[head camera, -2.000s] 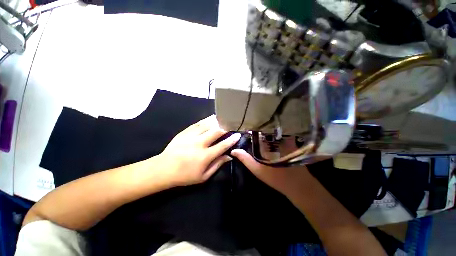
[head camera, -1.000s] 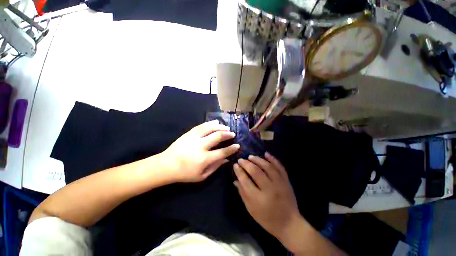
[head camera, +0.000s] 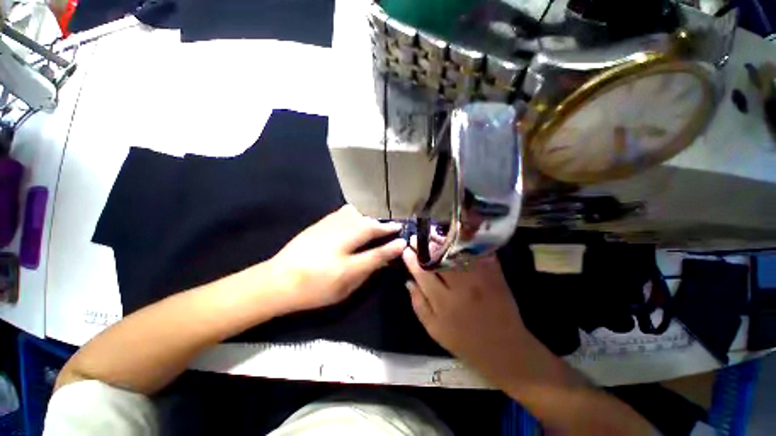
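A large black garment panel (head camera: 213, 204) lies flat on the white table, its notched edge away from me. A small dark bluish piece (head camera: 409, 232) shows in part at the needle area of the sewing machine (head camera: 366, 174). My left hand (head camera: 328, 260) lies flat on the panel, fingertips at the small piece. My right hand (head camera: 464, 298) rests on the cloth, fingertips beside the left ones, partly behind a chrome guard (head camera: 489, 170). The needle and presser foot are hidden.
A wristwatch (head camera: 625, 119) hangs on the machine head. Black cloth (head camera: 255, 19) lies at the far side. A purple item (head camera: 34, 226) is at left. A dark piece (head camera: 710, 298) lies at right. Printed ruler marks (head camera: 630, 342) run along the near edge. A blue basket (head camera: 736, 396) is below right.
The panel has shifted away from me, baring the table's near edge. My right fingers have moved in under the guard, closer to the needle. The machine head looks larger and nearer.
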